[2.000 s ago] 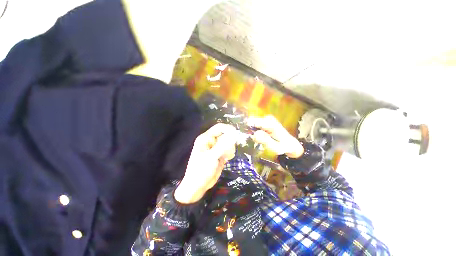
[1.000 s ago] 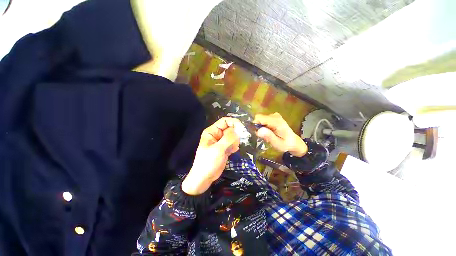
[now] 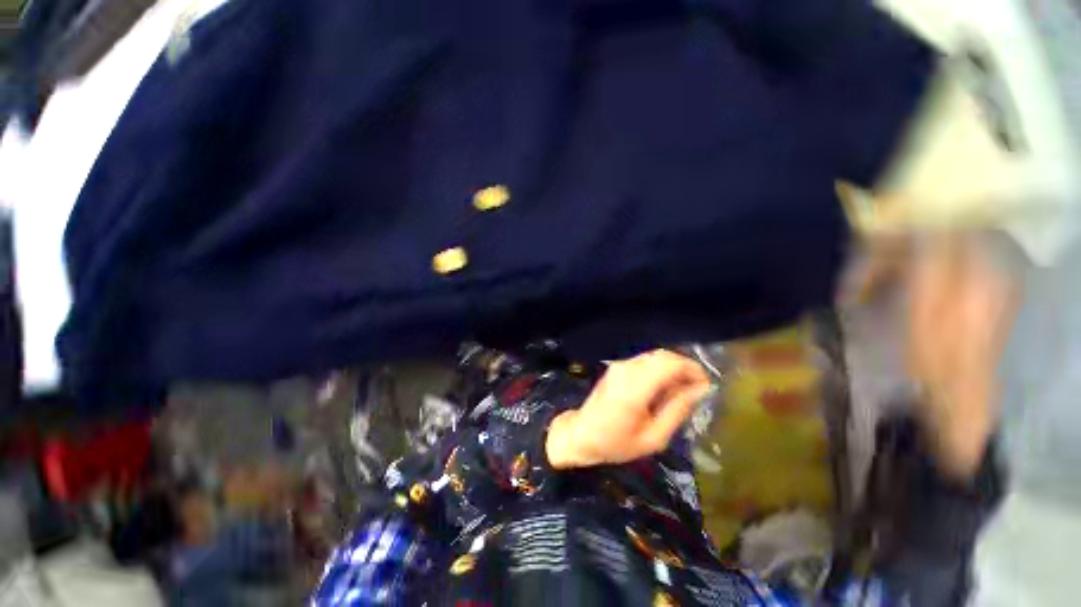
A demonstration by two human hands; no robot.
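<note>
A dark navy coat (image 3: 664, 154) covers the table in front of me, its near edge hanging towards my body. Two gold round buttons lie on it, one (image 3: 491, 197) slightly above and right of the other (image 3: 449, 260). My left hand (image 3: 640, 409) is below the coat's near edge, close to my smock, fingers curled together; whether it holds something small cannot be seen. My right hand (image 3: 960, 296) is blurred at the right, reaching up beside the coat towards the table's right corner; its fingertips cannot be made out.
The pale table surface (image 3: 1008, 178) shows at the right and its white edge (image 3: 45, 308) at the left. A red object (image 3: 101, 459) is blurred at lower left. A yellow and red patterned surface (image 3: 771, 433) lies below the table at the right.
The view has swung to the left, so the coat now fills the upper middle. My hands have parted; my right hand has moved out to the right, my left stays near my body.
</note>
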